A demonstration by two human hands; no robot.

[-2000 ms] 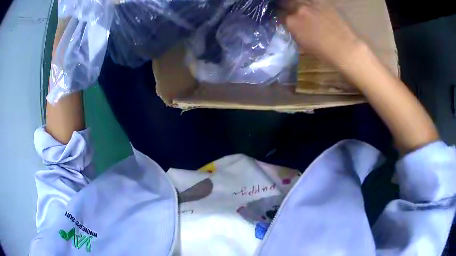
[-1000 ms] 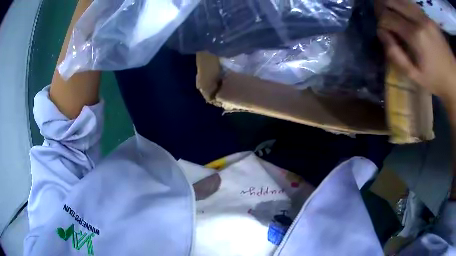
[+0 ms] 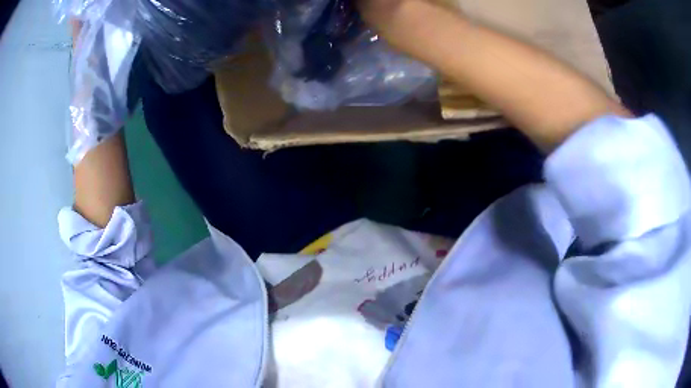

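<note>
A brown open cardboard box (image 3: 333,130) lies over my lap at the top of the view. Clear plastic bags (image 3: 379,79) with dark contents fill its left part. A large clear bag (image 3: 197,38) with dark contents hangs over the box's left edge, and its loose end covers my left forearm. My left hand is hidden behind this bag or cut off by the top edge. My right hand (image 3: 379,9) reaches over the box to the bags at the top edge, partly cut off. Its fingers do not show, so its hold cannot be told.
A pale surface (image 3: 34,189) runs down the left edge of the view. Green (image 3: 163,182) shows between it and my dark-clothed legs. A dark area lies at the upper right beyond the box.
My right hand has moved left from the box's right flap to the bags. Box and bags show farther left and higher than one second ago, and the box looks less tilted.
</note>
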